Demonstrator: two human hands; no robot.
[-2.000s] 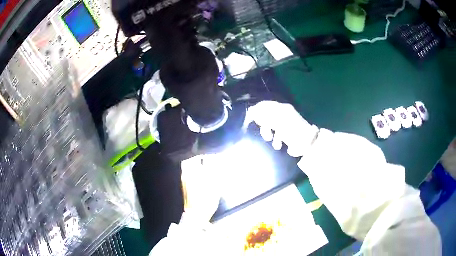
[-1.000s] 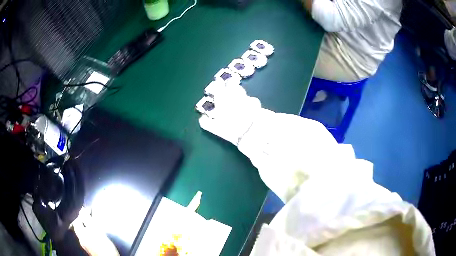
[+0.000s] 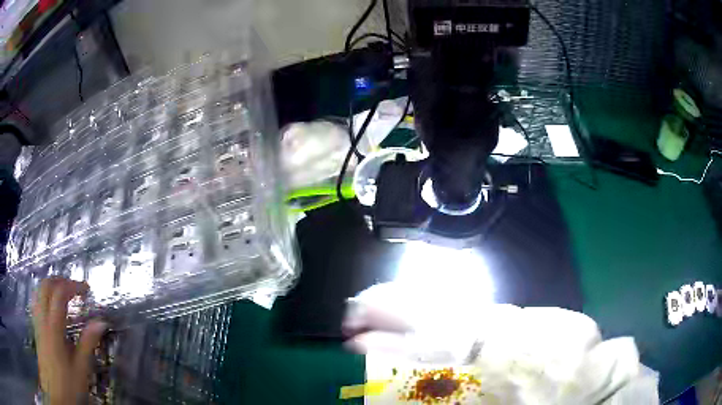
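Note:
A tall stack of clear blister trays (image 3: 170, 198) stands at the left, with pale modules in its shiny pockets. My left hand (image 3: 67, 340) looks bare and is at the front left corner of the stack, fingertips over a front pocket; whether it grips anything cannot be told. My right hand (image 3: 384, 320) is blurred, in front of the bright spot on the black microscope base (image 3: 538, 237); its contents cannot be made out. The microscope (image 3: 455, 119) stands above the base. An orange-brown pile of tiny pieces (image 3: 435, 385) lies on the white paper (image 3: 380, 364).
A row of small whitish modules (image 3: 693, 300) lies on the green mat (image 3: 633, 245) at the right edge. White crumpled material (image 3: 317, 150) and a bright green strip (image 3: 321, 192) are left of the microscope. A black flat object (image 3: 625, 160) and green container (image 3: 673, 136) are upper right.
The view has swung back left from the module row. My right hand has left the row and is by the microscope base. My left hand has moved from the lit spot to the tray stack.

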